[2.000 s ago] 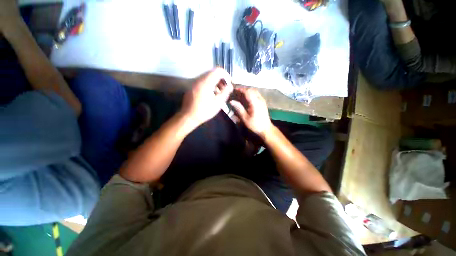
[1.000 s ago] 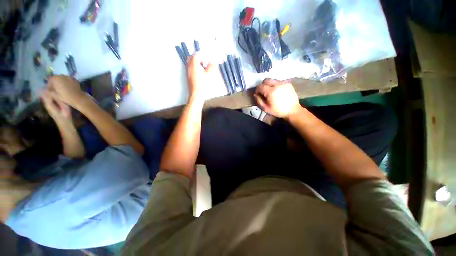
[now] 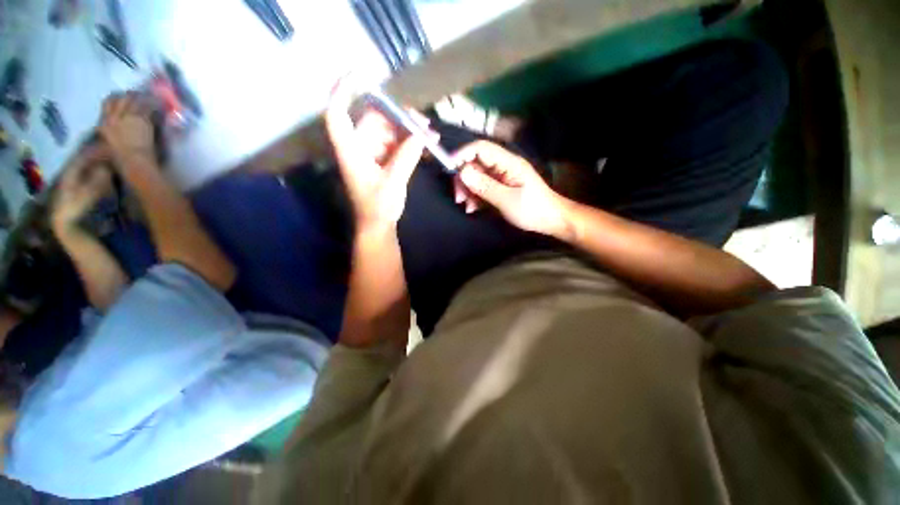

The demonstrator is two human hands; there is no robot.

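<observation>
A slim pen-like rod (image 3: 412,126), shining pale in the sunlight, slants down to the right between my hands above my lap. My left hand (image 3: 373,158) holds its upper part between thumb and fingers. My right hand (image 3: 503,185) has its fingertips closed at the rod's lower dark end. Several dark rods (image 3: 392,30) lie side by side on the white sheet near the table edge. More dark rods (image 3: 269,17) lie to their left, cut off by the top of the picture.
The wooden table edge (image 3: 484,57) runs just beyond my hands. A person in a light blue shirt (image 3: 168,380) sits at left, hands on red and dark pieces (image 3: 170,97). Other small dark pieces lie on the sheet at far left. A wooden board (image 3: 873,148) stands at right.
My left hand has come back from the rods on the table and now holds a rod. My right hand has moved in to its lower end. The view has tilted down, and the bagged cables are out of view.
</observation>
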